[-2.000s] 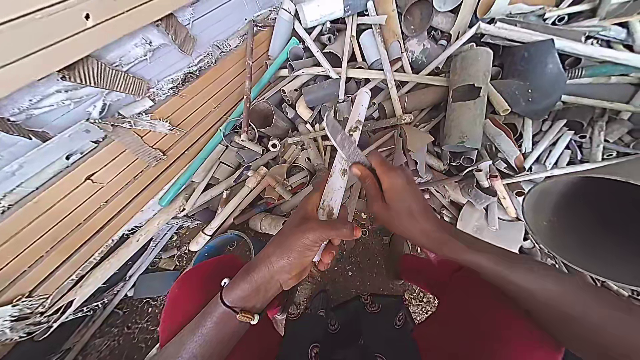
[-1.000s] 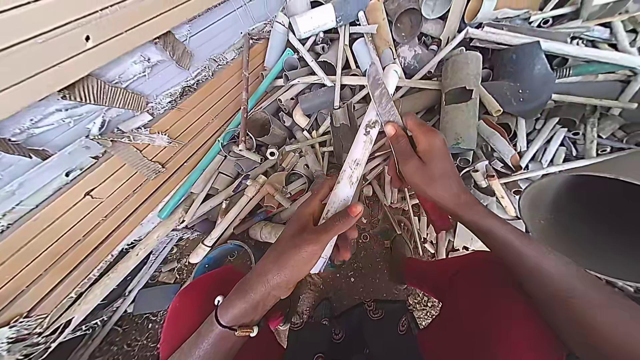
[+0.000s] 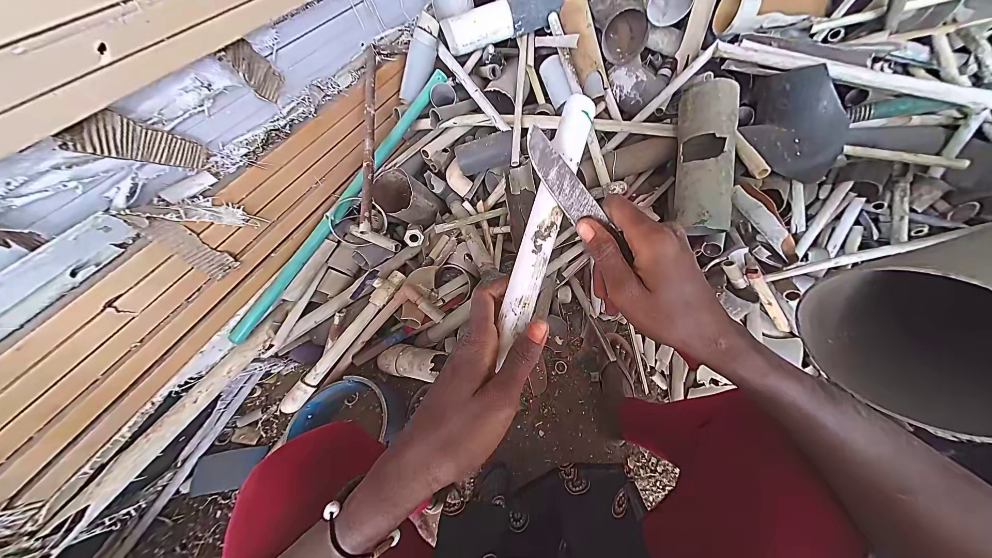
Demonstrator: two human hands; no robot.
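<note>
My left hand (image 3: 484,372) grips the lower end of a white plastic pipe (image 3: 535,240), which slants up and to the right with dark dirt stains along its side. My right hand (image 3: 647,271) is closed on the handle of a knife (image 3: 570,182). The knife's worn metal blade points up and left and crosses over the upper half of the pipe. A small green mark shows close to the pipe's upper end. Most of the knife handle is hidden by my fingers.
A heap of scrap plastic pipes (image 3: 705,155) spreads beyond my hands. Tan ribbed panels (image 3: 256,225) and a green pipe (image 3: 341,205) lie to the left. A large grey pipe (image 3: 907,341) is at the right, a blue round container (image 3: 341,399) at the lower left.
The knife blade has shifted along the white pipe between frames, and the pipe's angle has changed. Both hands keep their hold.
</note>
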